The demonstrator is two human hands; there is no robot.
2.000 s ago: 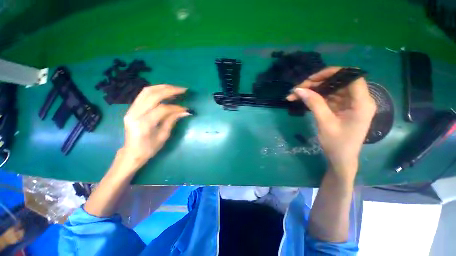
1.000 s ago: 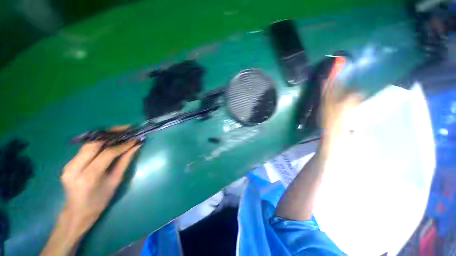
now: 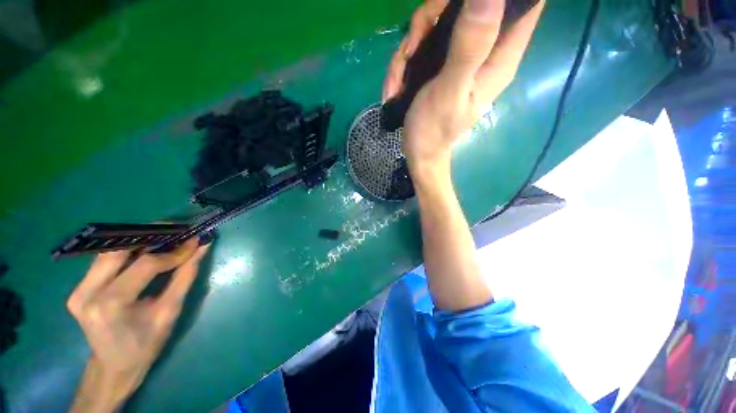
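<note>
A black U-shaped frame (image 3: 250,198) with two ribbed arms lies slantwise across the green mat. My left hand (image 3: 133,298) grips its left end, fingertips at the corner of the left arm. My right hand (image 3: 452,97) holds a black electric screwdriver (image 3: 432,56) over the round perforated screw dish (image 3: 372,153). The hand hides part of the dish and the screwdriver's tip cannot be made out. Dark screws (image 3: 401,184) gather at the dish's lower right.
A heap of small black pieces (image 3: 242,133) lies behind the frame. One small piece (image 3: 328,234) lies alone near pale handwriting. A second dark heap (image 3: 8,306) is at the left edge. A black cord (image 3: 557,113) crosses the mat at right, beside a white sheet (image 3: 597,274).
My right hand has taken hold of the screwdriver and moved left with it to the dish. My left hand still grips the frame, whose ribbed arms now show more clearly.
</note>
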